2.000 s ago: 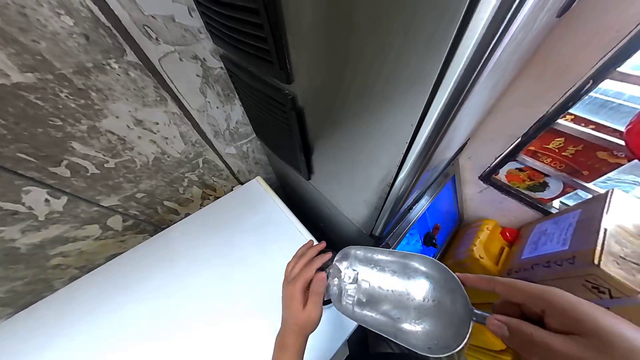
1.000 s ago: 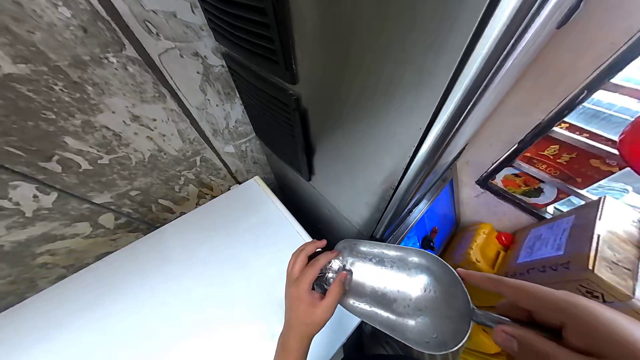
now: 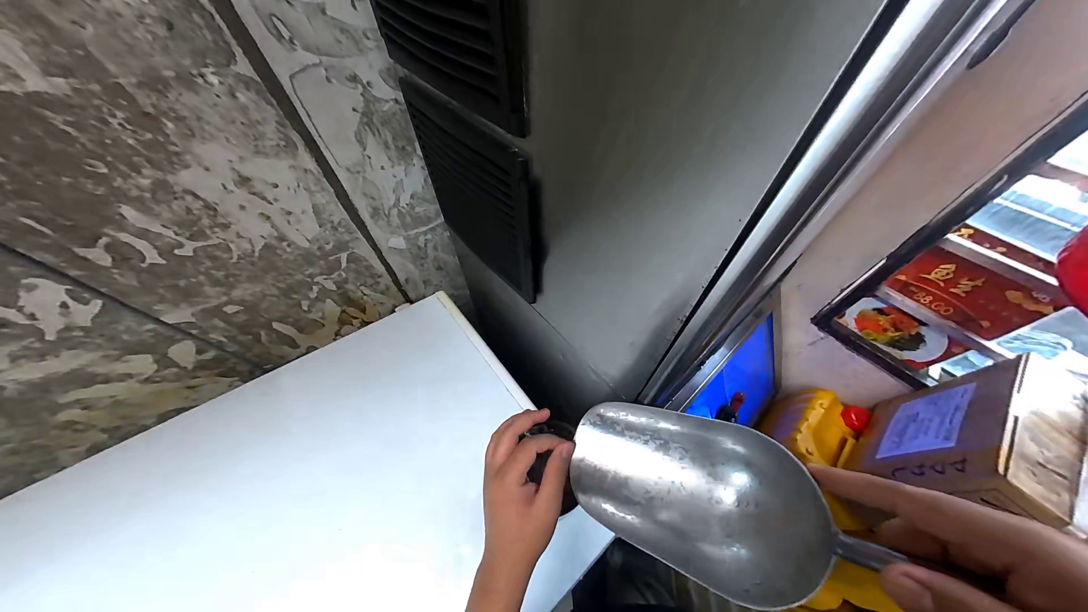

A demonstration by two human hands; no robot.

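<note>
A metal scoop (image 3: 705, 501) lies tilted across the lower right, its bowl bare on the side facing me. My right hand (image 3: 960, 544) holds it by the handle, with the index finger along the back edge of the bowl. My left hand (image 3: 529, 484) is at the scoop's front lip, its fingers curled around a dark round object (image 3: 557, 476) at the edge of the white surface (image 3: 323, 459). The scoop and fingers partly hide that object, and its kind cannot be told.
A metal cabinet (image 3: 646, 170) with black vents (image 3: 476, 170) rises beyond the white surface, beside a stained tiled wall (image 3: 170, 187). On the right are a blue screen (image 3: 744, 374), a yellow container with a red cap (image 3: 807, 425), a cardboard box (image 3: 952, 433) and a window (image 3: 1020, 255).
The scoop's front lip has moved off my left hand's fingers, which overlapped it a second ago. The dark object beside them now shows more. My right hand keeps its hold on the handle.
</note>
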